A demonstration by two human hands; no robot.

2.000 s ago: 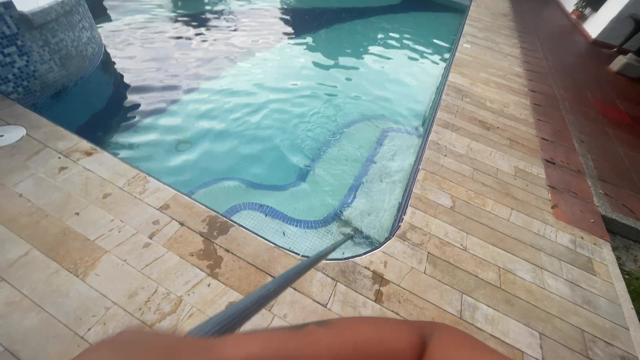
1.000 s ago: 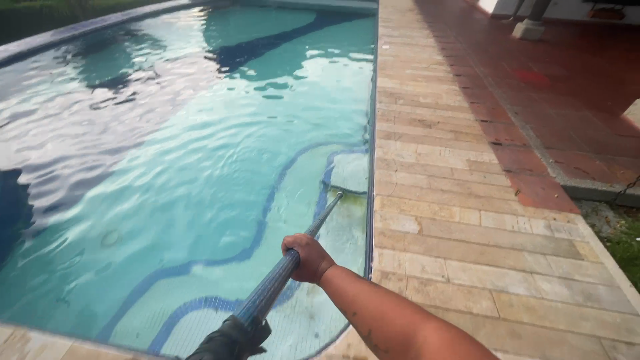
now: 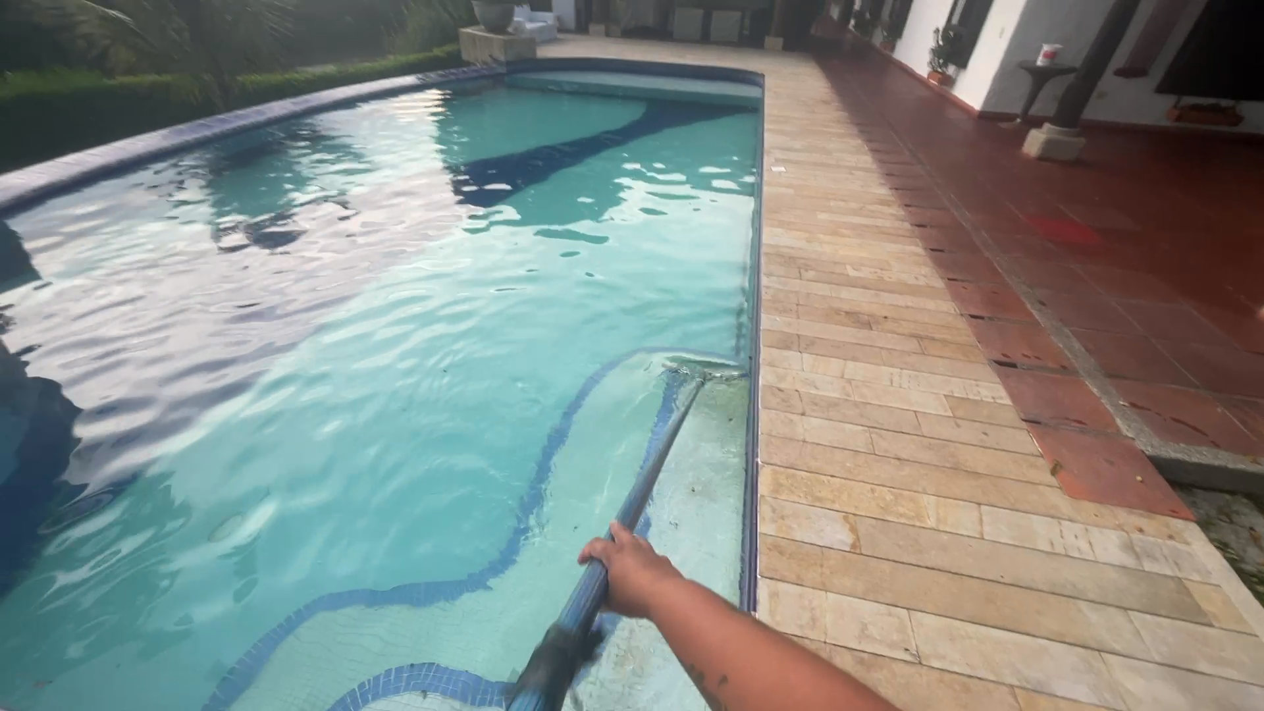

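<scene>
My right hand grips a long blue-grey pole that slants from the bottom of the head view into the pool. Below the hand, something dark is wrapped around the pole. The pole's far end meets the water at a partly submerged head, close to the right pool wall and near the blue-tiled edge of a pale underwater step. Ripples blur the head's shape, so its exact kind is unclear. My left hand is out of view.
Pool water spreads ahead and left. Stone paving runs along the right edge, bordered by a red tiled terrace. Farther off are a column's stone base, a small table with a cup, and a large planter.
The pole's far end has moved away from the near pool corner, along the right wall. My right hand and forearm have come into clear view on the pole. The view has tilted up.
</scene>
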